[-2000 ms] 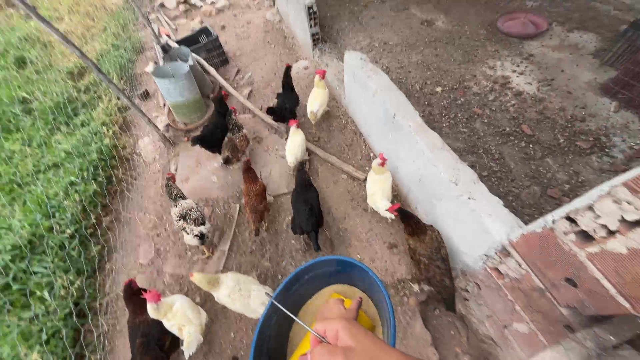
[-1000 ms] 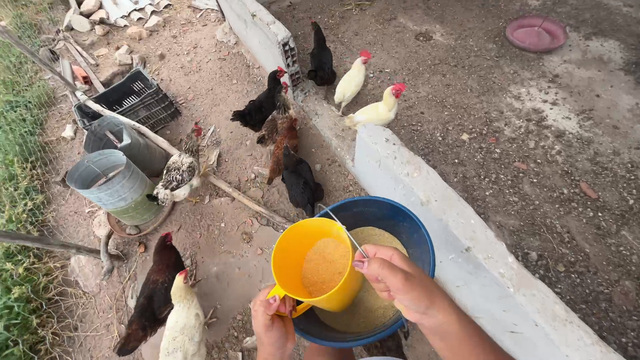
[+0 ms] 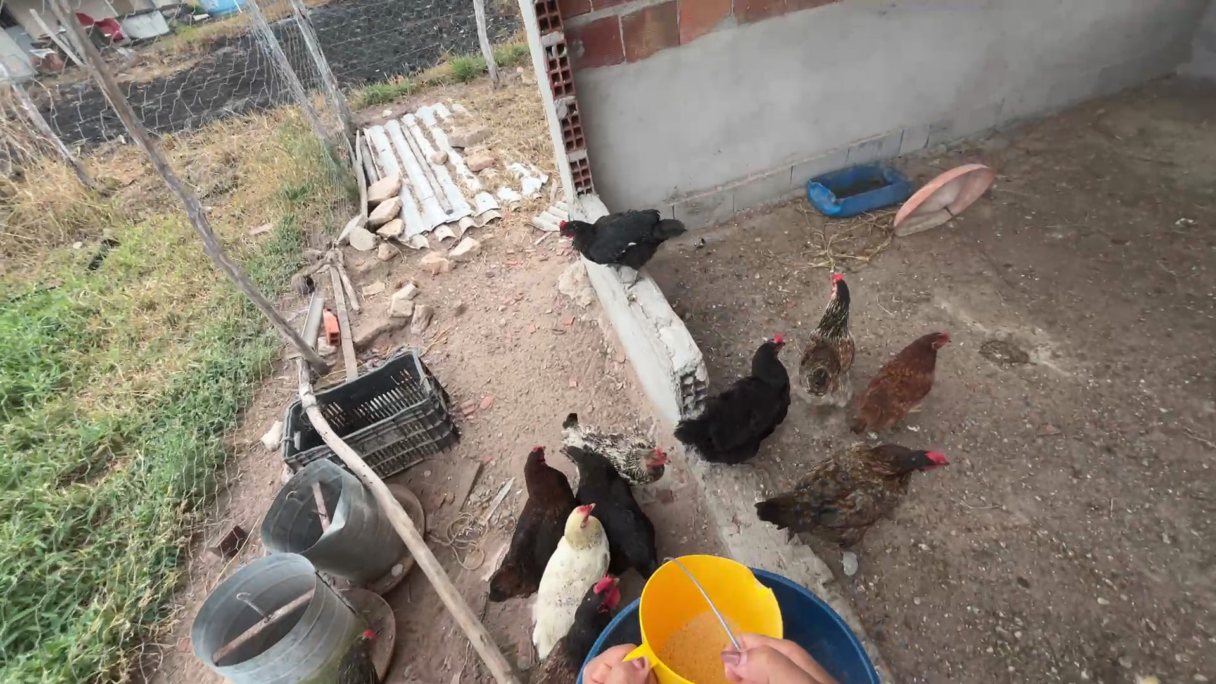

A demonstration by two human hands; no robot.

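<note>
At the bottom edge, my left hand [image 3: 619, 667] grips the handle side of a yellow plastic jug [image 3: 708, 617] that holds light-brown ground feed. My right hand [image 3: 774, 662] pinches the thin metal wire handle [image 3: 700, 591] in front of the jug. Beneath both hands is a blue tub [image 3: 825, 632], mostly hidden by the jug and cut off by the frame. A white hen [image 3: 570, 579], a black hen [image 3: 613, 508] and a dark brown hen [image 3: 537, 522] stand just left of the tub. Both hands are partly out of view.
A low broken wall [image 3: 641, 323] runs ahead, with a black hen [image 3: 622, 237] on top. More hens stand to its right. Left are metal feeders [image 3: 271, 617], a long wooden pole [image 3: 399, 513], a black plastic crate [image 3: 380, 418] and wire fencing. A blue container [image 3: 858, 190] sits by the far wall.
The view has swung up toward the far wall. Two seconds ago one hand was in the blue tub; now both hands hold the jug and wire handle. Several hens have moved beyond the low wall.
</note>
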